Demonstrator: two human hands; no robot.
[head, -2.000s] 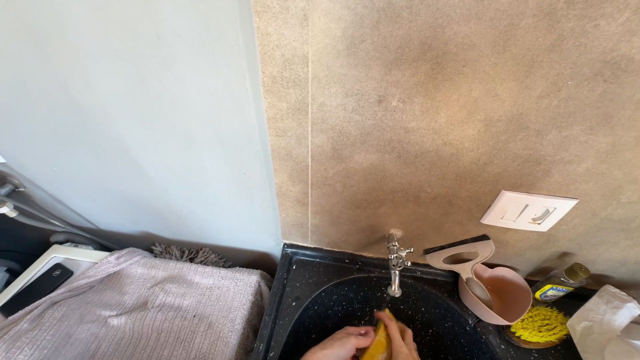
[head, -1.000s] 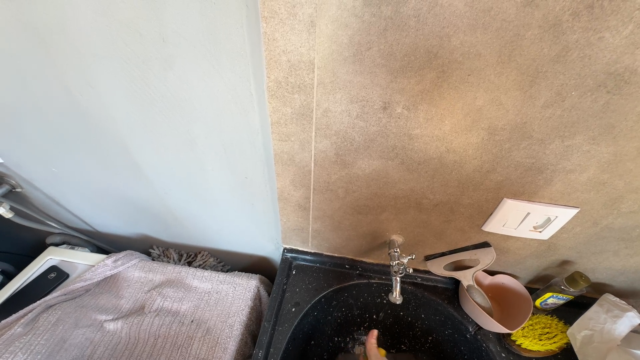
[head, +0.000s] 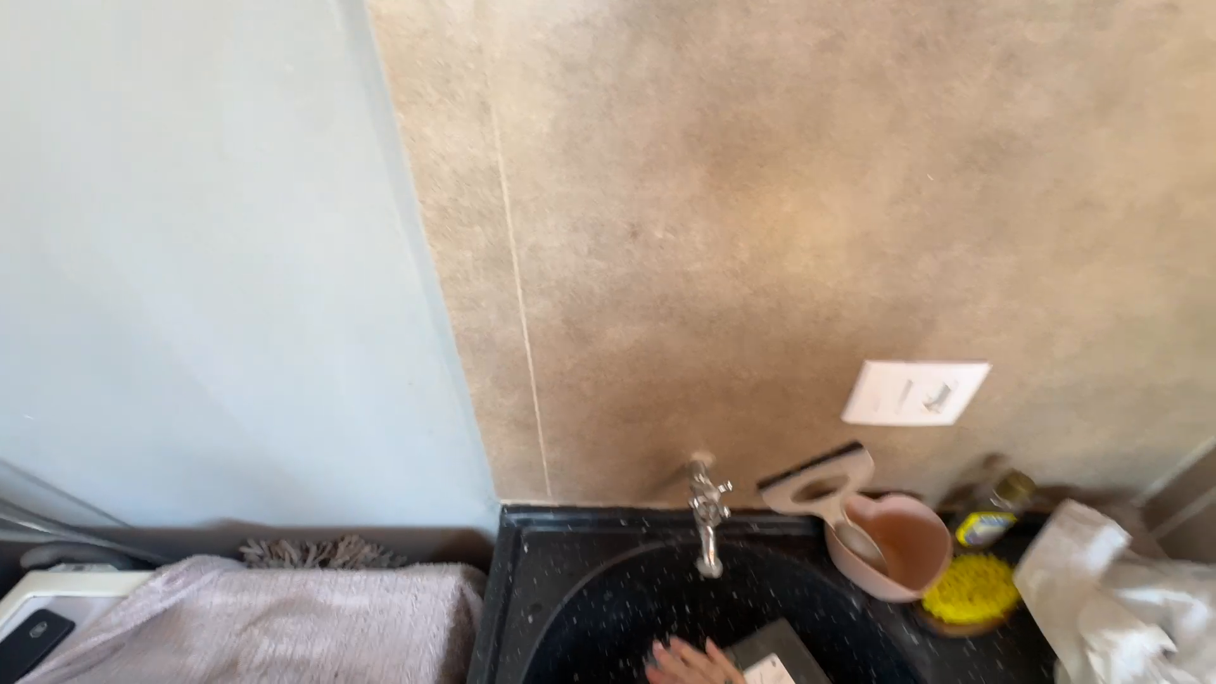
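One of my hands (head: 692, 662) shows at the bottom edge, over the black speckled sink (head: 617, 617), fingers slightly apart. I cannot tell which hand it is. Just right of it, in the basin, lies or is held a dark grey flat object (head: 781, 643) with a pale label bearing print (head: 768, 671); the frame edge cuts it off, so any grip on it is hidden. My other hand is not visible. Above the basin a chrome tap (head: 708, 532) juts from the wall, and no water is seen running.
Right of the sink stand a pink container (head: 926, 546) with a squeegee (head: 819, 480), a yellow scrubber (head: 971, 591), a bottle (head: 997, 508) and crumpled white plastic (head: 1121, 608). At left lie a greyish-pink towel (head: 332, 622) and a dark device (head: 33, 641).
Two hands held a yellow item two seconds ago; now one hand shows and that item is out of sight. A grey flat object has come into view in the basin.
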